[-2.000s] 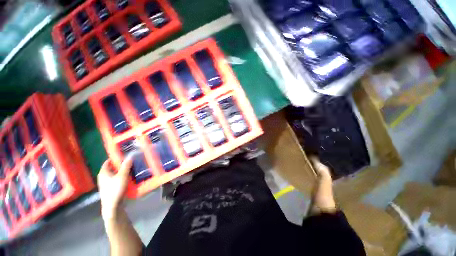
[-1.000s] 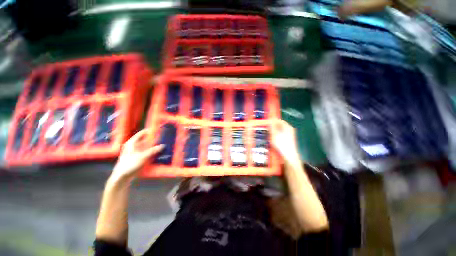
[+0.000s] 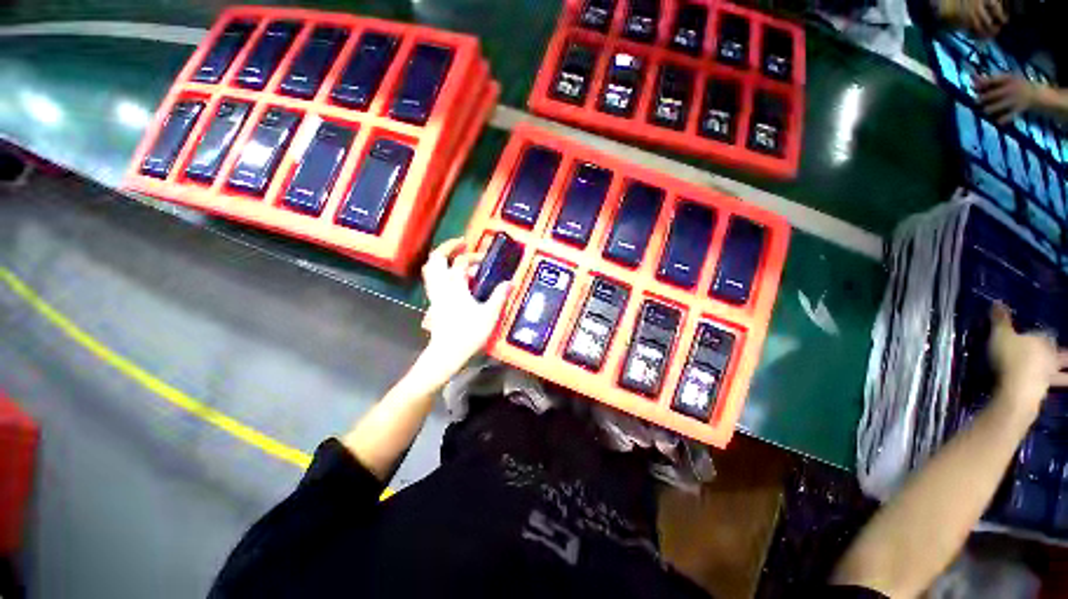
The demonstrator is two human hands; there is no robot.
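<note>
A red foam tray (image 3: 767,316) lies in front of my body. Its far row holds dark closed phones (image 3: 635,222); several near-row units (image 3: 595,322) show pale labels. My left hand (image 3: 460,293) holds a dark phone (image 3: 497,267) tilted at the near row's left slot. The unit beside it (image 3: 540,307) is dark with a bright patch. My right hand (image 3: 1017,351) reaches over the dark blister tray (image 3: 978,263) on the stack at right; its fingertips are over the tray, and I cannot tell whether they hold a piece.
Stacked red foam trays with dark phones (image 3: 451,164) stand at left, another red tray (image 3: 668,146) beyond. A light-blue-filled tray (image 3: 978,135) and another person's hands (image 3: 1013,96) are at far right. A brown carton (image 3: 720,515) is below the bench edge.
My right hand has moved from the main tray's right edge to the blister tray at right. My left hand now holds a phone tilted at the left slot. The view has turned.
</note>
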